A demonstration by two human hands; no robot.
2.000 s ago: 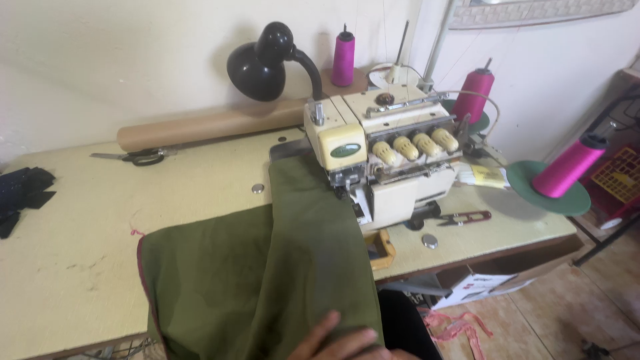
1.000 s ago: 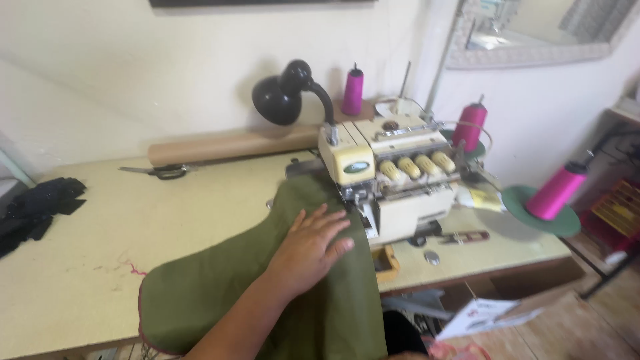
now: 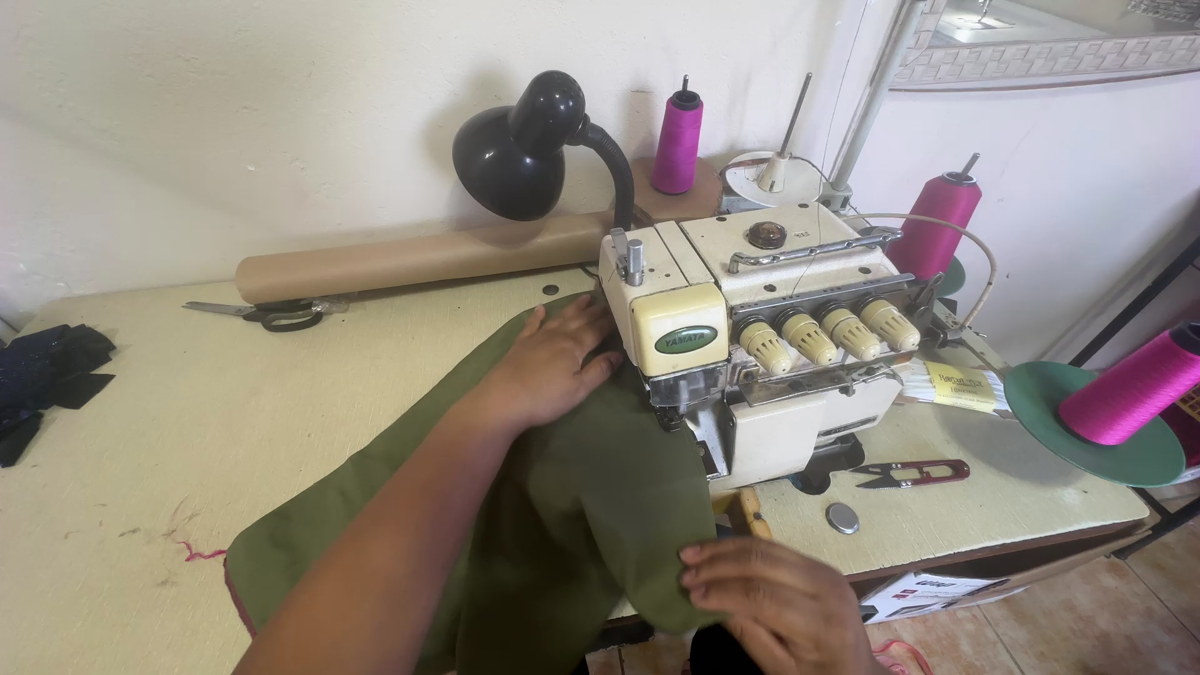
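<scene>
Olive-green fabric (image 3: 562, 497) lies over the front of the table and hangs past its edge, with magenta stitching along its lower left edge. My left hand (image 3: 553, 361) rests flat on its far part, fingers spread, just left of the head of a cream Yamata overlock machine (image 3: 680, 323). The fabric's right edge runs beside the machine's presser foot area. Low on the right, my right hand (image 3: 778, 595) pinches the near right edge of the fabric between thumb and fingers.
Black-handled scissors (image 3: 286, 314) lie by a brown paper roll (image 3: 422, 262). A black lamp (image 3: 525, 150) leans over behind. Red thread snips (image 3: 914, 473) and a round metal disc (image 3: 842, 517) lie right of the machine. Magenta thread cones (image 3: 677, 145) stand around it. Dark scraps (image 3: 47, 375) lie far left.
My left hand has moved farther up the fabric, toward the machine head. My right hand has come into view at the fabric's right edge.
</scene>
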